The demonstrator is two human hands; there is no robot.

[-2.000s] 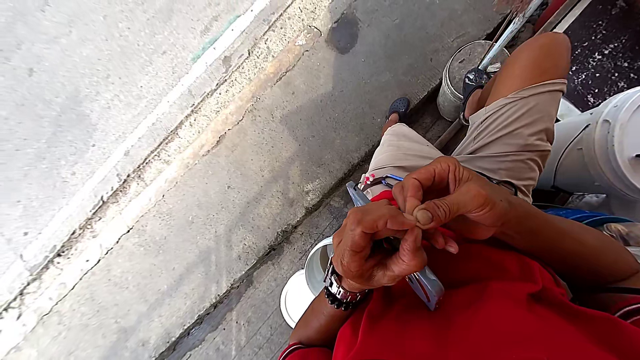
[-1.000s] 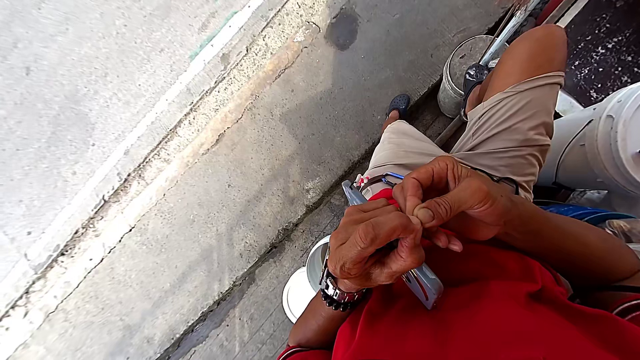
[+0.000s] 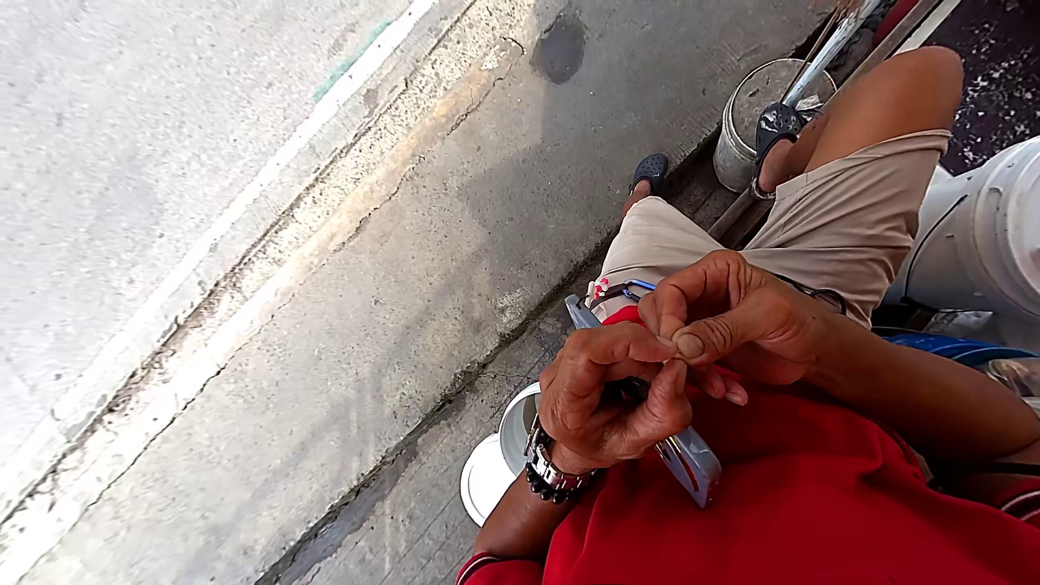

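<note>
My left hand point(image 3: 617, 394), with a metal-band watch point(image 3: 552, 467) and dark beads at its wrist, meets my right hand point(image 3: 731, 321) over my red shirt. Thumb and index finger of each are pinched together, fingertips touching, around a tiny object mostly hidden by the fingers; its kind cannot be told. Beneath them, slanting across my lap, lies a narrow grey-blue case or tray point(image 3: 691, 467) with thin reddish and dark items in it; its middle is hidden. A dark and blue slender item point(image 3: 640, 286) with small red-and-white pieces is beside its upper end.
A white bucket point(image 3: 520, 426) and a round white lid point(image 3: 486, 479) stand left of my left arm. A dirty bucket point(image 3: 731, 138) is near my feet; a larger white pail point(image 3: 959, 252) is at the right by a blue item point(image 3: 942, 345). A concrete step edge point(image 3: 455, 390) runs diagonally.
The fingers of my left hand have shifted slightly, while the fingertips of both hands stay together. My legs and the buckets hold the same places.
</note>
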